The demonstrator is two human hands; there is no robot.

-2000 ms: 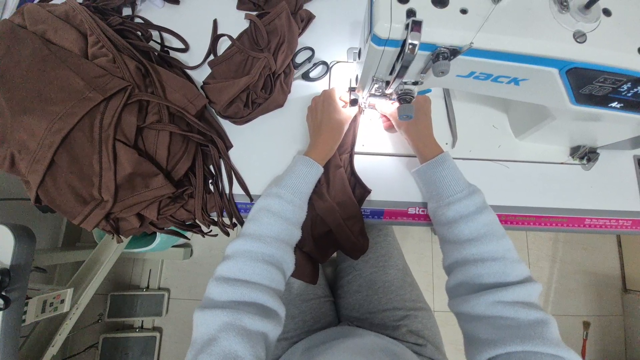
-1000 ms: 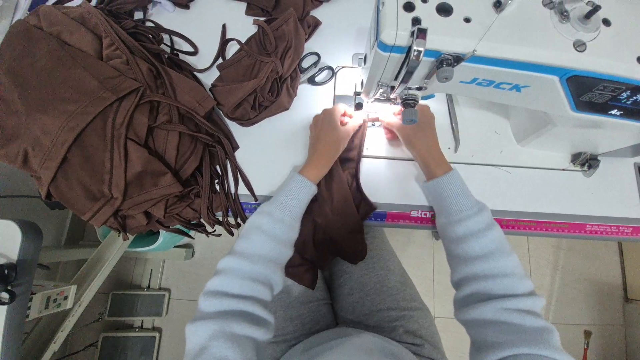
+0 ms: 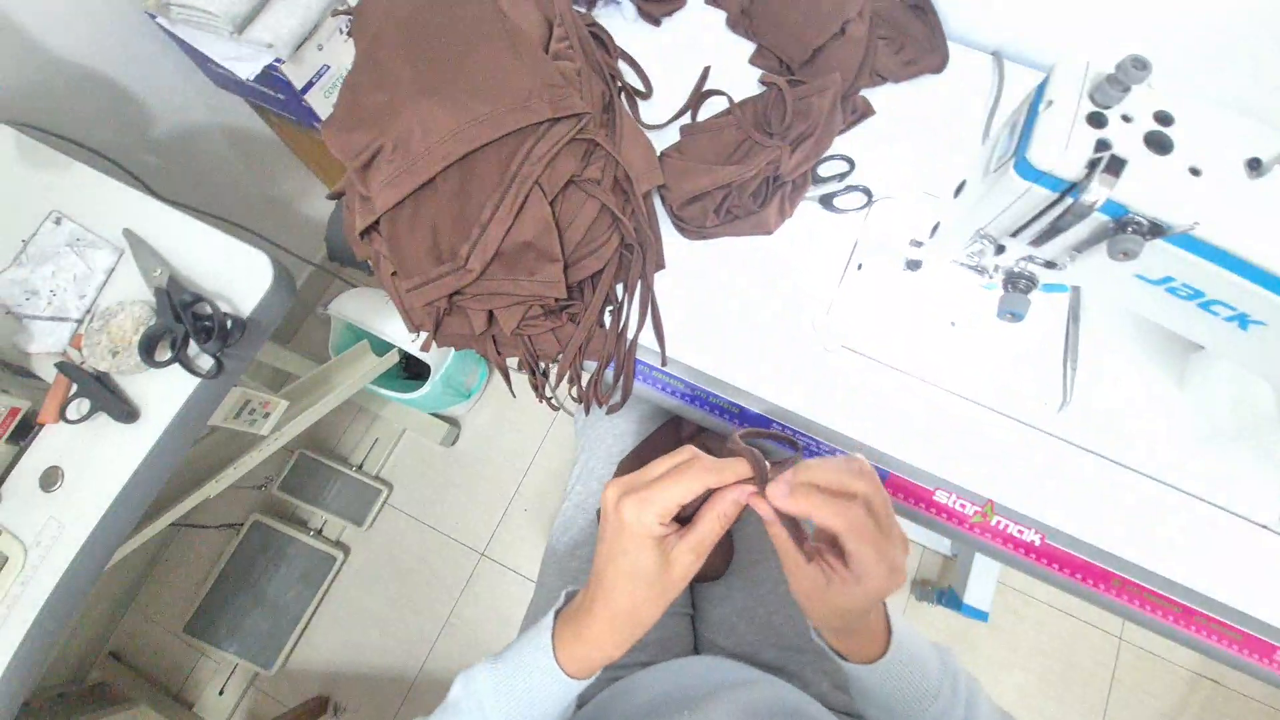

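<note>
Above the lap, at the table's front edge, my left hand [image 3: 665, 510] pinches a brown fabric piece [image 3: 722, 565] with a narrow strap. Close beside it, my right hand [image 3: 840, 525] grips the same strap [image 3: 760, 450], which loops up between the fingertips. Part of the piece lies on the lap, partly hidden by the hands. The Jack sewing machine [image 3: 1020, 250] stands to the right, with no fabric seen under its presser foot. A large pile of brown garments [image 3: 480, 190] with hanging straps lies at the left of the table.
Black-handled scissors [image 3: 845, 197] lie by a smaller brown garment heap [image 3: 760, 150]. Tweezers [image 3: 1070, 350] rest on the machine bed. A measuring tape strip [image 3: 1100, 575] runs along the table edge. At left are a side table [image 3: 180, 420] with large scissors [image 3: 172, 315], a bin [image 3: 460, 380] and foot pedals [image 3: 265, 590].
Both hands have come away from the machine needle area to above the lap, bringing the brown piece with them. The machine's work light no longer glows brightly. The view has swung left.
</note>
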